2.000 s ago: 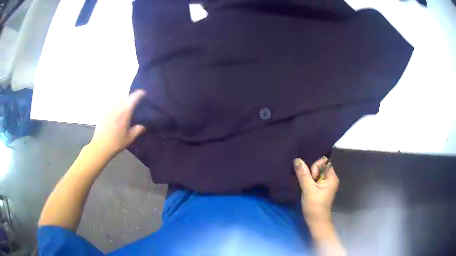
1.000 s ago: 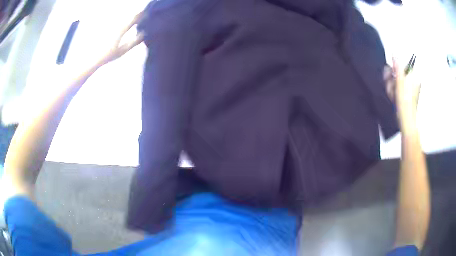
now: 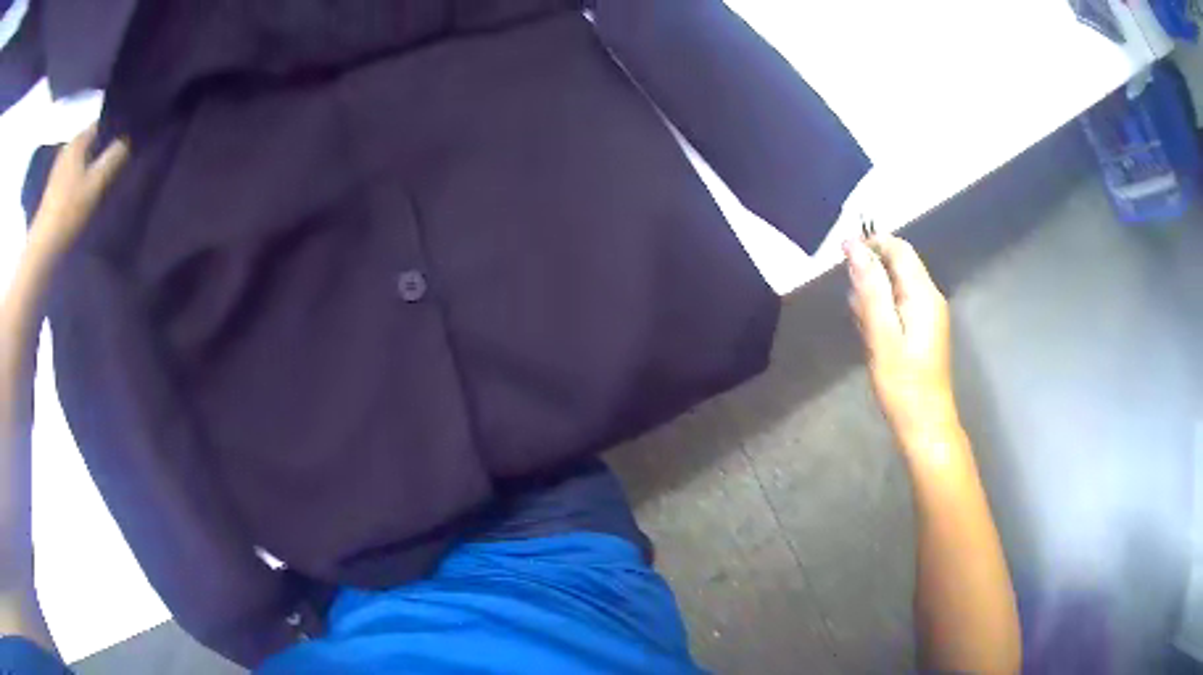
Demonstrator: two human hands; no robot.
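A dark purplish jacket (image 3: 554, 251) lies front side up on the white table and hangs over its near edge against my blue shirt. One front button (image 3: 412, 286) shows. One sleeve (image 3: 145, 462) runs down the left, with small cuff buttons (image 3: 297, 620) at its end. The other sleeve (image 3: 759, 125) lies at the upper right. My left hand (image 3: 82, 185) touches the jacket at the upper left; its grip is unclear. My right hand (image 3: 897, 297) is off the jacket, right of that sleeve's end, closed around snips (image 3: 867, 228) whose tips alone show.
The white table (image 3: 963, 99) has its near edge running diagonally on the right. A blue crate (image 3: 1141, 152) stands beyond it at the upper right. Grey floor (image 3: 778, 528) shows below. More dark cloth (image 3: 82, 40) lies at the top left.
The jacket, its back vent facing up a second ago, now shows its buttoned front. The view has shifted towards the right. Both hands have moved; my right hand is now over the floor by the table edge.
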